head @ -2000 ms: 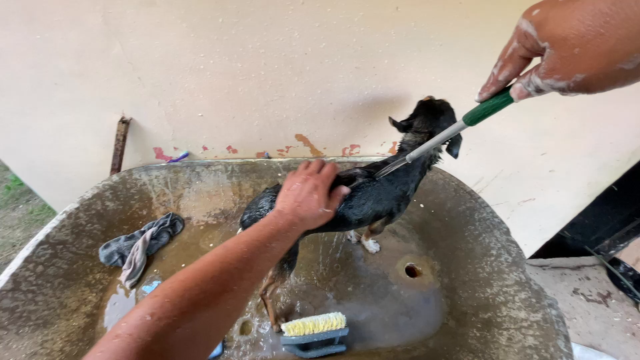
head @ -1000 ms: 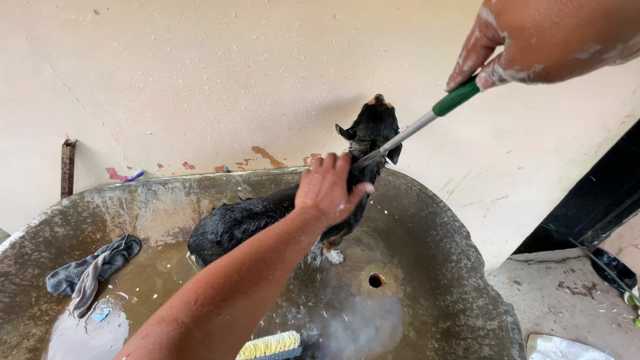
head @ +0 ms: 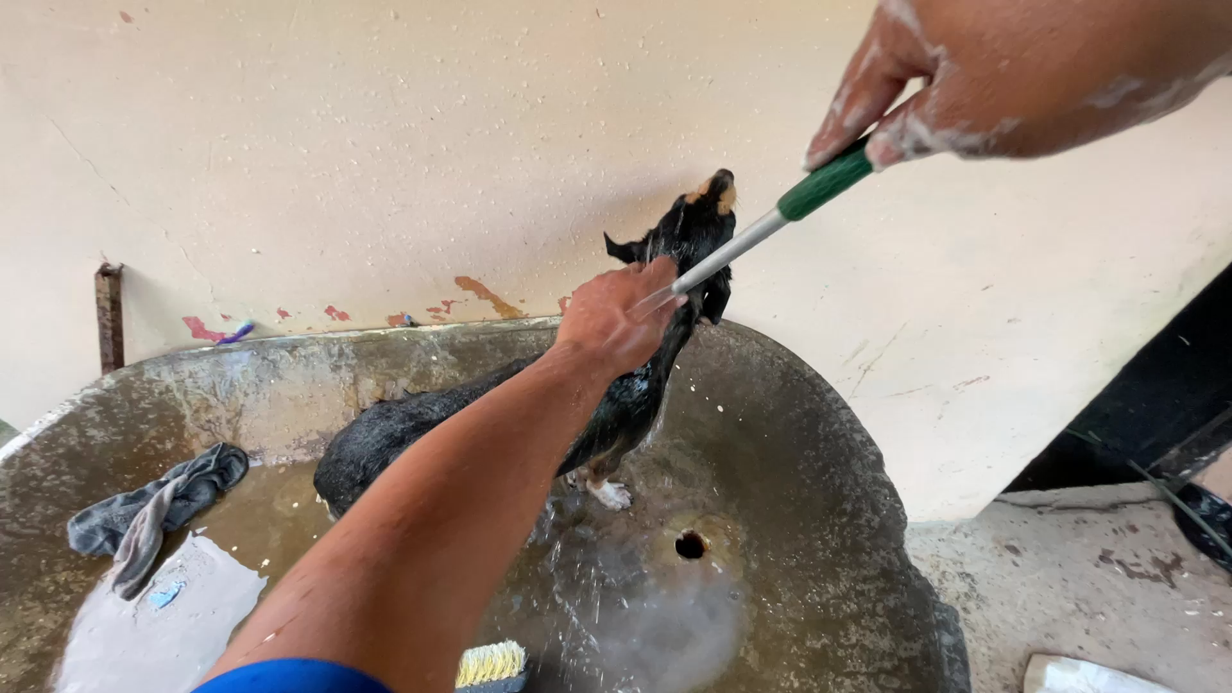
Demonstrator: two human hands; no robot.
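A wet black dog with tan markings (head: 404, 433) stands in a stone or concrete basin (head: 789, 423), its muzzle pointing up near the wall. My left hand (head: 621, 313) lies on the dog's neck, just below its head, with its fingertips partly behind the water. My right hand (head: 962, 87), spotted with suds, grips the green handle of a metal spray wand (head: 736, 250). The wand's tip is close to my left fingers, and water runs from it over them and the neck.
Wet grey cloth (head: 159, 515) lies at the basin's left. A scrub brush with pale bristles (head: 491, 664) is at the bottom edge, partly out of view. The drain hole (head: 690, 546) is right of the dog's paw. A painted wall (head: 385, 144) rises behind the basin.
My left hand has moved from the dog's back up to its neck. The wand's tip has also shifted from the back to the neck. The dog's muzzle now points upward.
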